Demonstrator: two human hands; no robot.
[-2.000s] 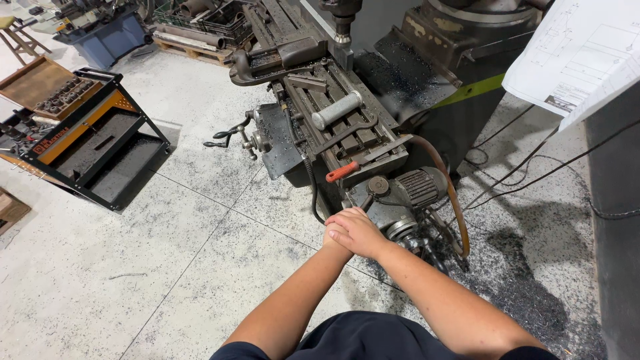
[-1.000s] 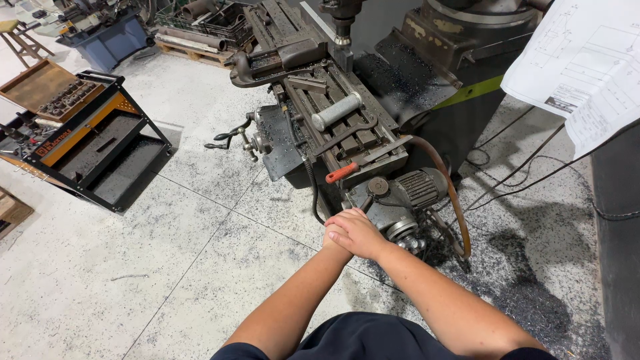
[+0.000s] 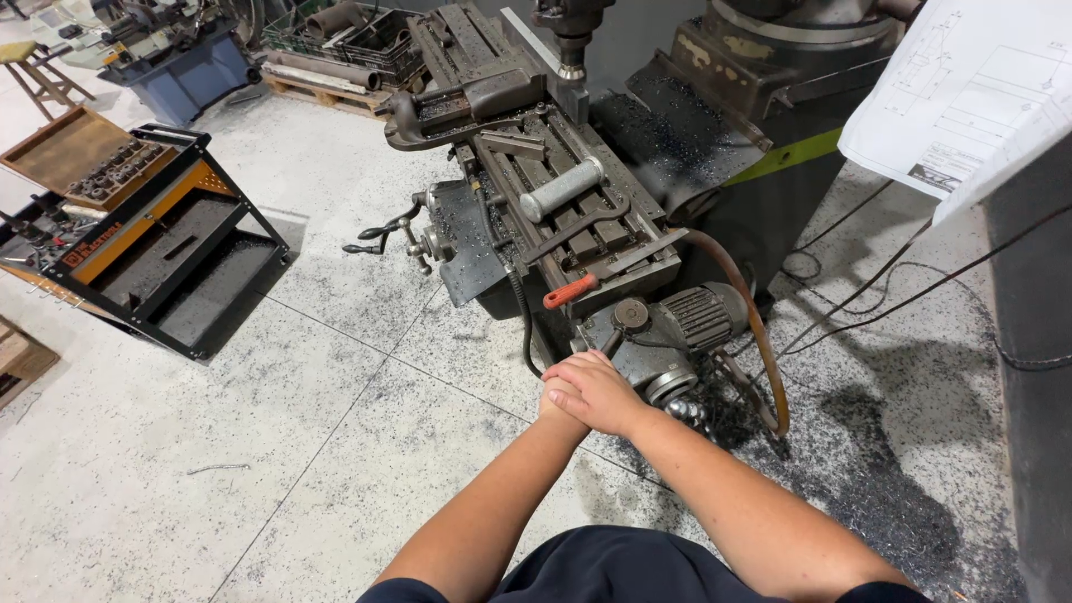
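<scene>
My right hand (image 3: 596, 394) lies over my left hand (image 3: 563, 400), both together at the near end of a milling machine, beside its feed motor (image 3: 699, 318). Most of the left hand is hidden under the right, so its grip cannot be told. On the machine table (image 3: 662, 270) rest a file with a red handle (image 3: 571, 291), a wrench (image 3: 578, 228), a grey cylinder (image 3: 563, 189) and small metal bars (image 3: 513, 144). A machine vise (image 3: 502, 94) sits farther back, near the spindle (image 3: 572, 59).
A tool cart (image 3: 180, 243) with an open wooden box of collets (image 3: 109, 174) stands at left. Crank handles (image 3: 385, 234) stick out from the machine's left. Technical drawings (image 3: 963, 100) hang at right above black cables (image 3: 879, 293). Metal chips litter the floor (image 3: 335, 419).
</scene>
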